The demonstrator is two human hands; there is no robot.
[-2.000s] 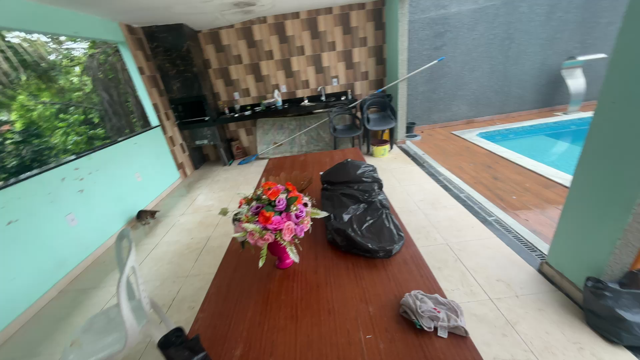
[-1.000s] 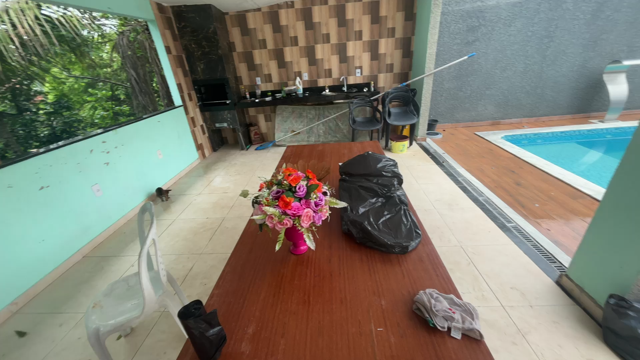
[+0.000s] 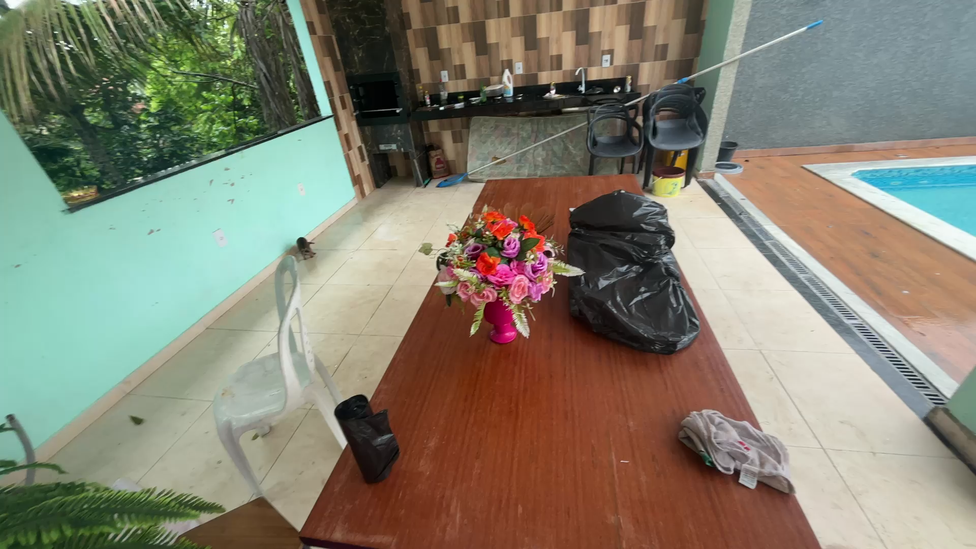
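Note:
Neither my left hand nor my right hand is in view. A long reddish-brown wooden table (image 3: 534, 427) stretches away ahead. On it, near the middle, artificial flowers (image 3: 503, 263) in pink, purple and orange fill a magenta vase (image 3: 501, 322). Right of them lies a filled black plastic bag (image 3: 633, 274), its surface wrinkled. A roll of black bags (image 3: 367, 438) stands at the near left edge. Toward the near right edge is a crumpled greyish cloth (image 3: 737, 448) with a white tag.
A white plastic chair (image 3: 267, 381) stands left of the table, a small cat (image 3: 305, 248) by the wall. Beyond are a black counter (image 3: 526, 103), dark chairs (image 3: 675, 126), a yellow bucket (image 3: 668, 183) and a long pole (image 3: 751, 52). Right are a floor drain (image 3: 831, 293) and pool (image 3: 926, 198). Fern fronds (image 3: 99, 511) show near left.
The view has shifted, and fern fronds now show at the lower left. The things on the table keep their places.

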